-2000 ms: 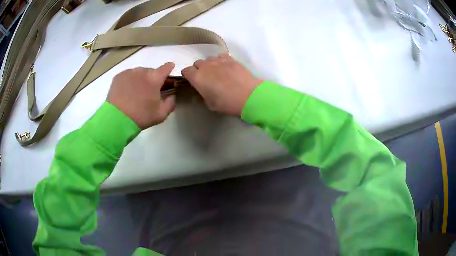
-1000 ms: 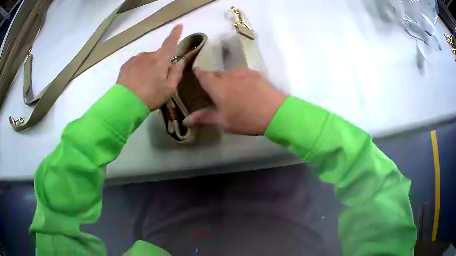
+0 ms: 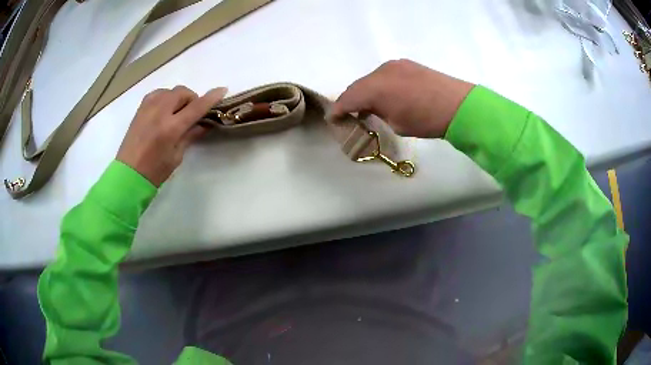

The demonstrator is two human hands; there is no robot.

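Observation:
A tan webbing strap is folded into a bundle (image 3: pixel 275 125) just above the white table, its layers seen edge-on. A reddish-brown leather tab (image 3: pixel 261 110) and a small gold part show between the layers. My left hand (image 3: pixel 165 128) grips the left end of the bundle. My right hand (image 3: pixel 407 98) holds the strap's free end to the right of the bundle. A gold swivel snap hook (image 3: pixel 391 164) hangs from that end, below my right fingers. The fingertips of my right hand are partly hidden behind the webbing.
Unfolded tan straps (image 3: pixel 114 85) lie across the upper left of the white table (image 3: pixel 342 207), one with a gold hook (image 3: pixel 14 184). More straps (image 3: pixel 16 60) run along the left edge. Clear crumpled plastic (image 3: pixel 587 25) and gold hardware (image 3: pixel 637 53) lie at the far right.
The long strap end has been wound into a folded bundle. The bundle has turned from upright to sideways. My right hand has moved right and taken hold of the hook end.

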